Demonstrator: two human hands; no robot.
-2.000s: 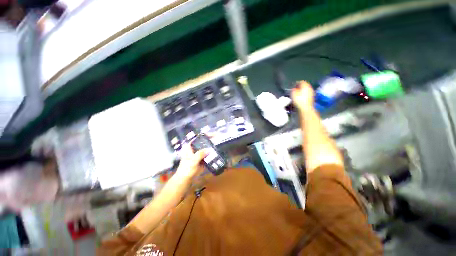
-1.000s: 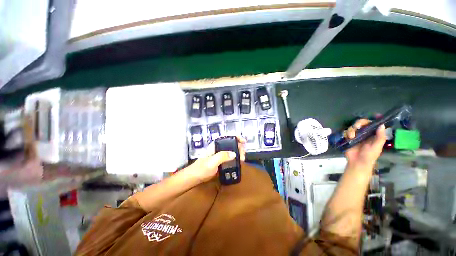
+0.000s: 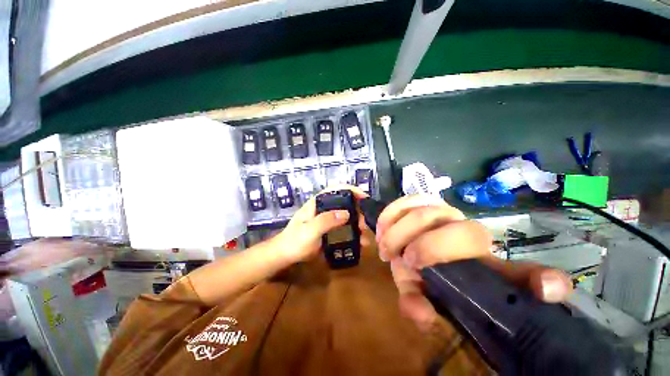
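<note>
My left hand [image 3: 305, 233] holds a black handheld device [image 3: 340, 233] upright in front of my chest, its pale label and small marks facing up. My right hand [image 3: 433, 246] grips a thick black corded tool [image 3: 499, 312] that runs to the lower right. The tool's narrow dark tip [image 3: 369, 212] is beside the device's upper right edge; whether they touch I cannot tell. A clear blister tray [image 3: 309, 159] behind the hands holds two rows of black devices; its lower right part is partly hidden by my hands.
A white sheet [image 3: 180, 183] lies left of the tray, with clear trays [image 3: 89, 187] beyond. Right of the tray are a thin rod [image 3: 388, 143], a small white fan [image 3: 420, 180], crumpled blue plastic [image 3: 491, 189], blue-handled pliers [image 3: 580, 150] and a green box [image 3: 585, 189]. A grey post [image 3: 416, 48] stands behind.
My right hand has brought the black tool from the far right to beside the device, and its tip now points at it. My left hand still holds the device. The view has shifted.
</note>
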